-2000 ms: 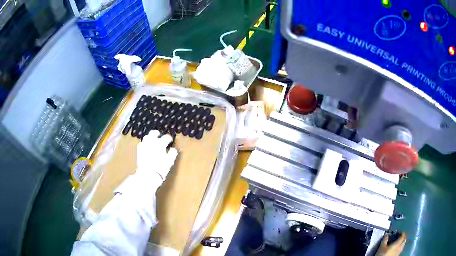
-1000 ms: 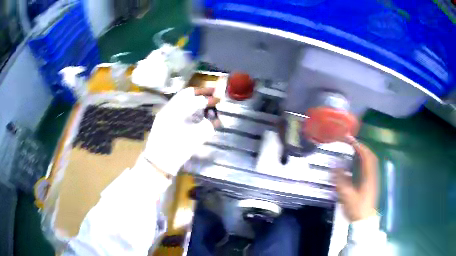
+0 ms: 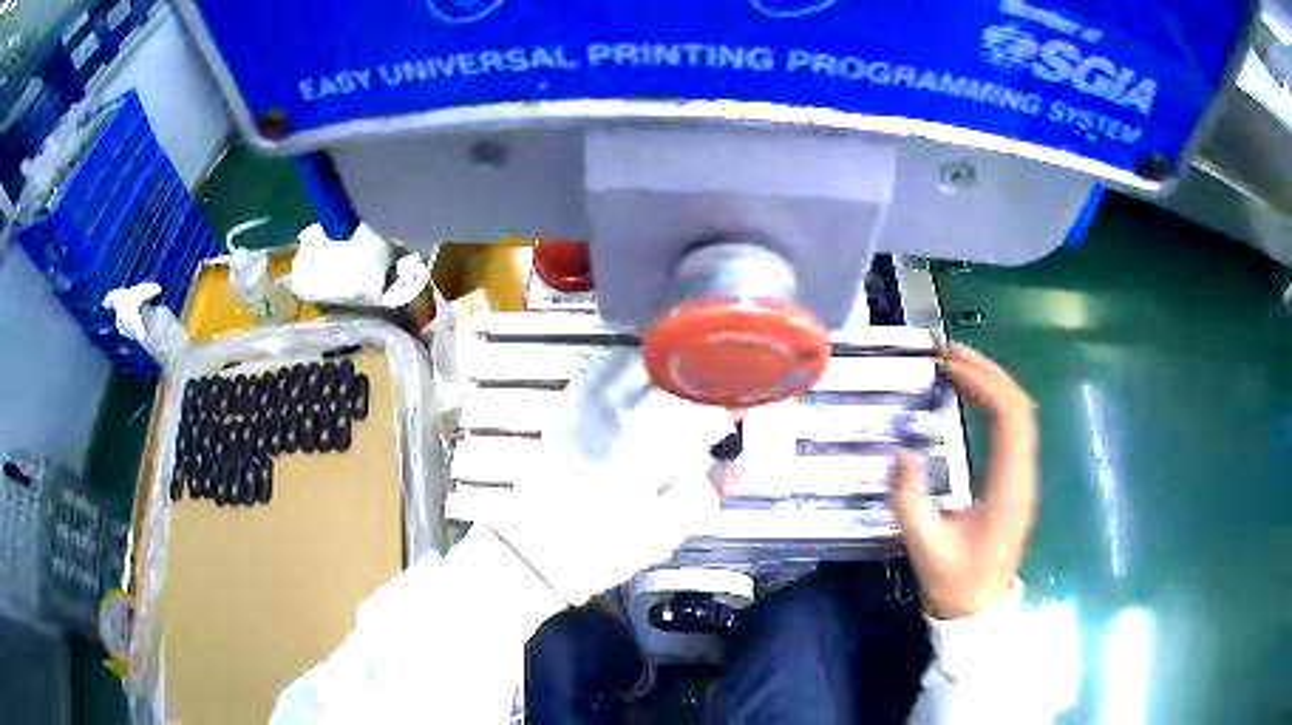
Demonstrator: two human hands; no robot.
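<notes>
My left hand, in a white glove, is over the white fixture area below the red-orange knob. Its bare-looking fingertips hold a small black plastic part. The hand and blur hide most of the fixture. My bare right hand is at the right end of the slotted table, thumb and forefinger curved around a blurred dark piece that looks like another black part. The lined tray at left holds rows of black parts.
The blue printer head spans the top above the hands. A second red piece is behind the table. Wash bottles and white wipes stand behind the tray. Blue crates and a grey rack are at far left.
The view has turned right. My left hand has moved from the tray to the fixture area with a black part. My right hand has come up from the lower right to the table's right end.
</notes>
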